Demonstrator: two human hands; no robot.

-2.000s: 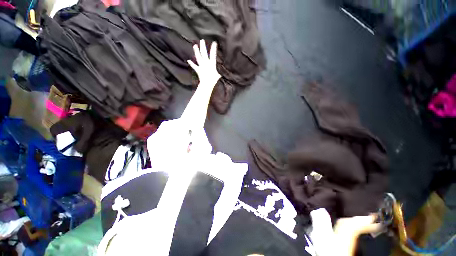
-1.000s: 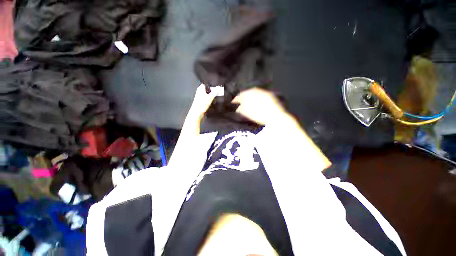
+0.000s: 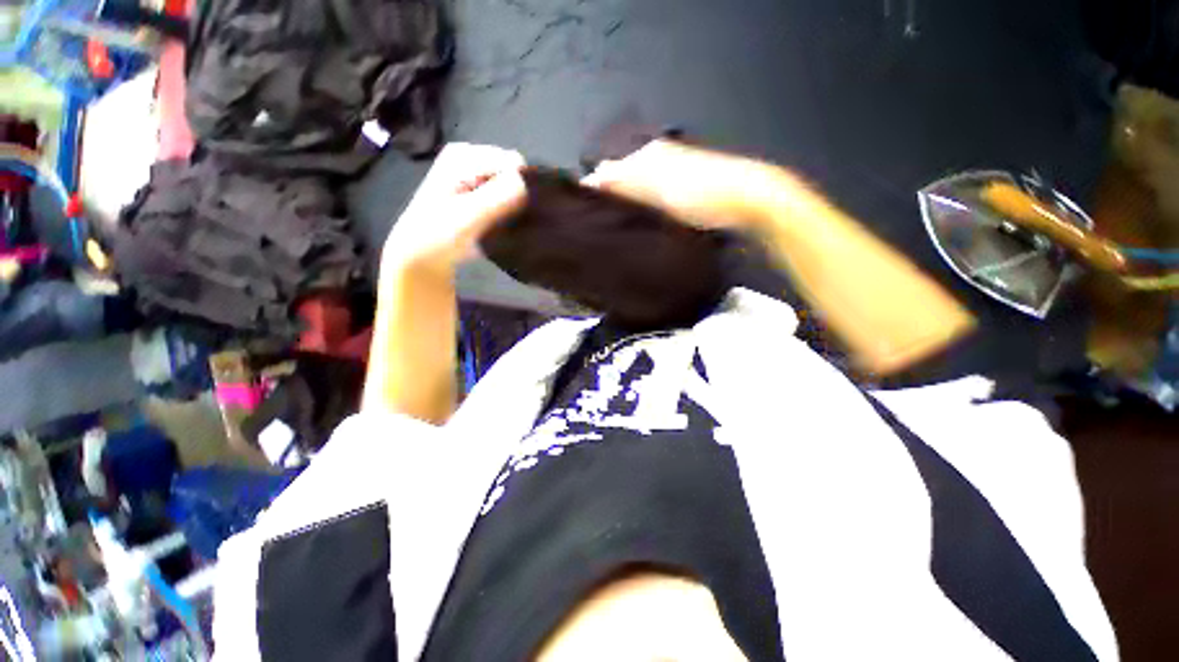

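A dark brown garment is held up close to my body, bunched and a little blurred. My left hand is closed on its upper left edge. My right hand is blurred and grips the upper edge further right. Part of the garment shows behind my right hand; its lower part is hidden against my shirt. The steam iron, with an orange-brown handle, rests at the right of the table, out of my hands.
A garment pile with a white label lies at the upper left, with more crumpled dark pieces below it. A red thing and blue items are at the left. A yellow-brown block is beside the iron. A dark brown surface is at lower right.
Since a second ago, the garment has been lifted off the table towards me, with both hands gripping its edge. The white label on it no longer shows. The view has shifted left.
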